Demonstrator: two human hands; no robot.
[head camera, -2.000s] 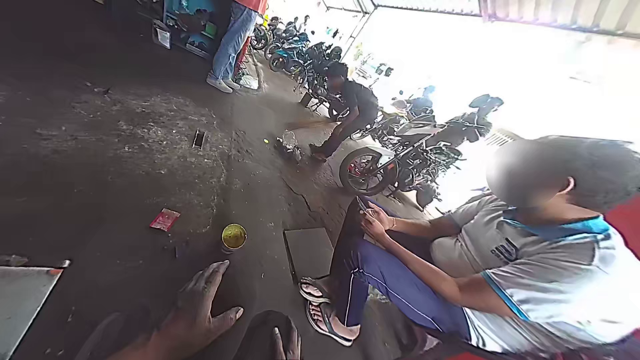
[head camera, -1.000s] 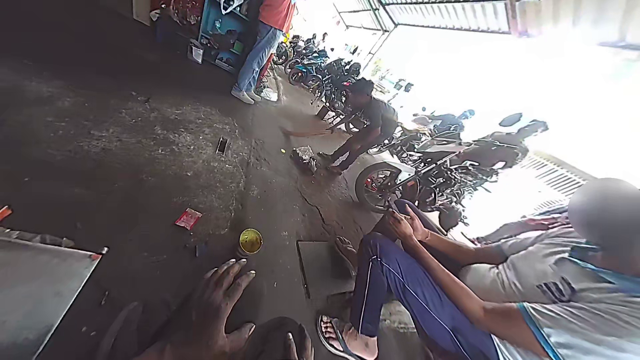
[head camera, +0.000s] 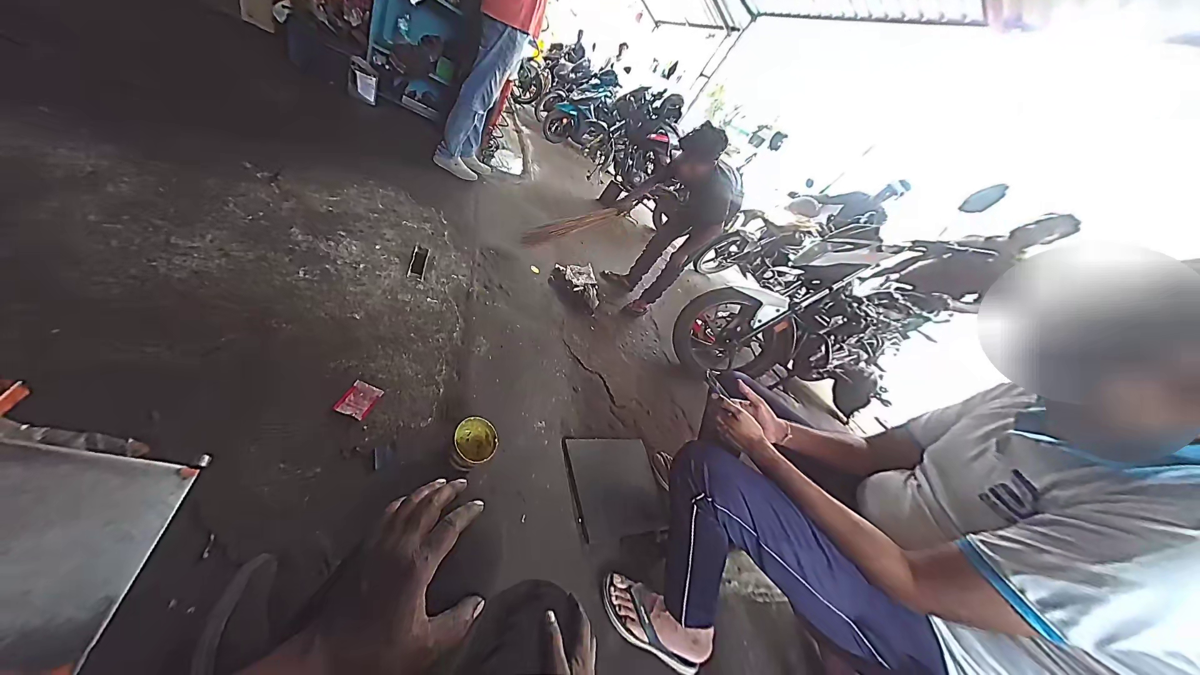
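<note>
My left hand (head camera: 417, 562) is at the lower middle, back up, fingers apart and thumb out to the right, holding nothing. Just beyond its fingertips stands a small round tub (head camera: 475, 441) with yellow on its inside. My right hand (head camera: 572, 645) shows only as a few fingers at the bottom edge, against my dark-clothed knee (head camera: 525, 609); the rest of it is out of frame. A red packet (head camera: 358, 400) lies on the floor up and left of the tub.
A seated person (head camera: 825, 525) holds a phone at right, beside a flat dark panel (head camera: 614, 489). Another bends with a broom (head camera: 574, 225) near motorcycles (head camera: 731, 328). A third stands by a blue shelf (head camera: 412, 56). A metal-topped surface (head camera: 75, 534) is at lower left.
The person with the broom has risen a little from a lower bend. The view has shifted somewhat. My left hand stays raised with nothing in it.
</note>
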